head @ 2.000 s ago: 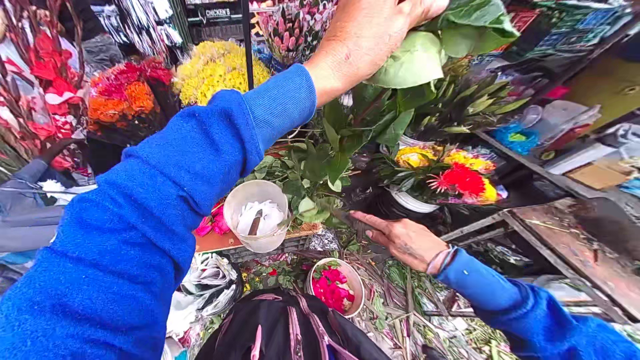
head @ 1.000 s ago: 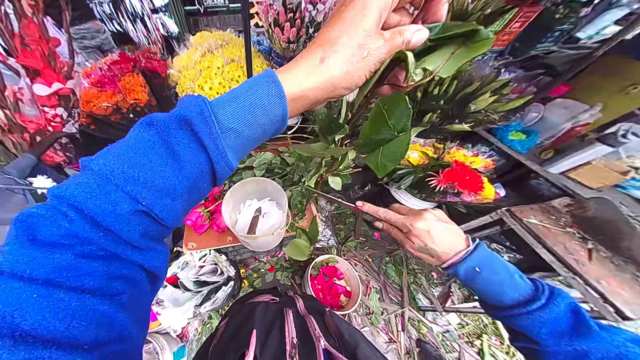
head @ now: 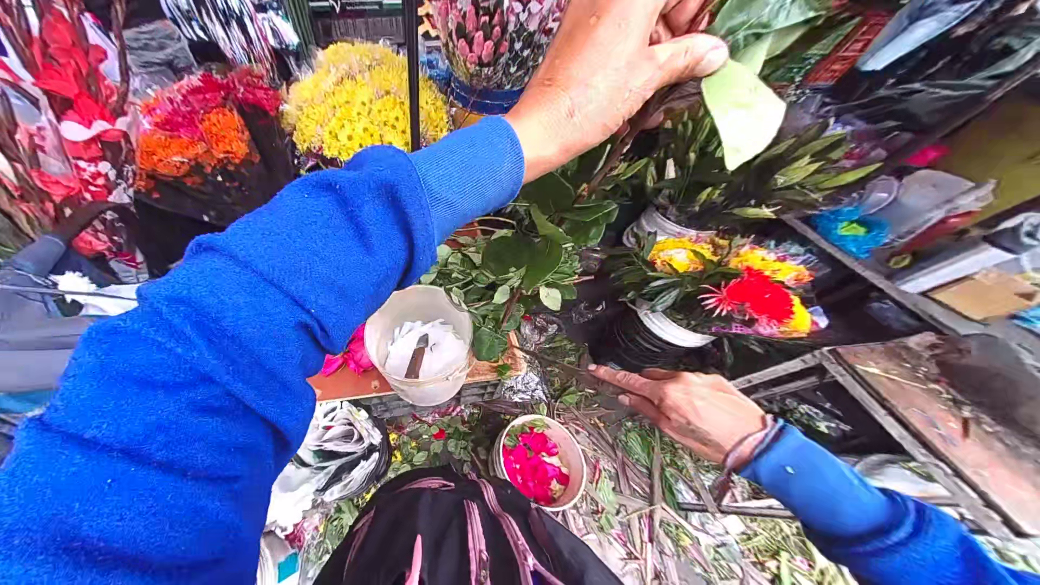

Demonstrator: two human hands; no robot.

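Observation:
High in the head view, my left hand [head: 597, 77] is closed around a leafy green stem [head: 621, 150]; broad leaves [head: 743, 110] spread to the right of my thumb. My right hand [head: 699, 406] is lower right, its index finger stretched along a thin, dark, blade-like tool [head: 561, 363] that points left, its handle hidden in the fingers. The tool's tip is near the lower part of the greenery [head: 524, 260]. To the left, a translucent bucket [head: 418, 390] with white material and a knife [head: 417, 356] stands on a board.
A small bucket of pink petals [head: 575, 467] stands among cut stems on the ground. Yellow flowers [head: 366, 101], orange flowers [head: 191, 142] and red flowers [head: 73, 106] line the back left. A bouquet with a red bloom [head: 756, 296] and a wooden frame [head: 886, 406] are at right.
The large dark leaf that hung below my left hand a second ago no longer hangs there; a pale leaf now shows beside my thumb. My right hand has shifted slightly down and right.

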